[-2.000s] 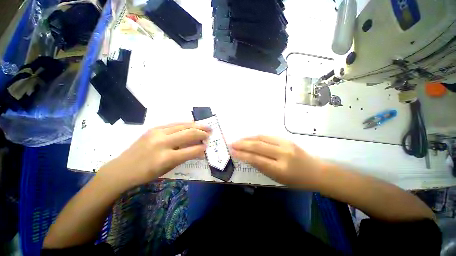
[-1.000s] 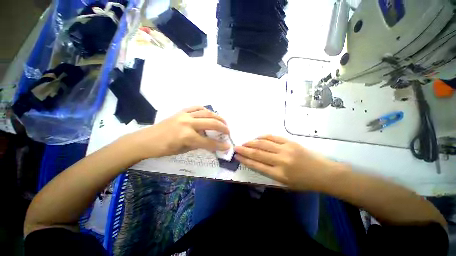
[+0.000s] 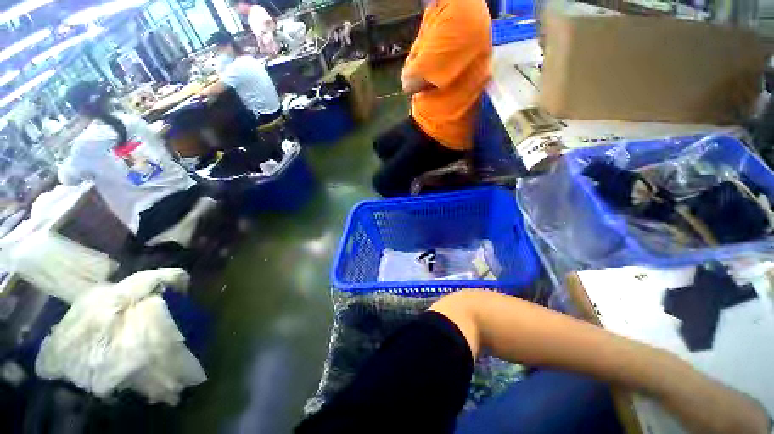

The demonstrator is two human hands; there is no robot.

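Observation:
My left forearm reaches across to the lower right corner, over the white table (image 3: 658,292). Only the wrist end of my left hand (image 3: 737,417) shows there, cut off by the picture's edge, so its fingers and anything in them are hidden. My right hand is out of view. Crossed dark fabric strips (image 3: 701,307) lie on the table. Behind them a blue bin (image 3: 679,256) lined with clear plastic holds dark bundles (image 3: 728,212) with pale ties.
A blue slatted basket (image 3: 437,203) with a few pale and dark pieces stands left of the table. A person in orange (image 3: 450,72) is beyond it. Seated people in white (image 3: 127,169), a pale cloth heap (image 3: 119,335) and full tubs are at left. A cardboard box (image 3: 653,72) stands behind the bin.
The view has swung left to the aisle. The sewing machine, stacked pieces, snips, white template and my right hand have left the picture. My left hand is now at the lower right edge.

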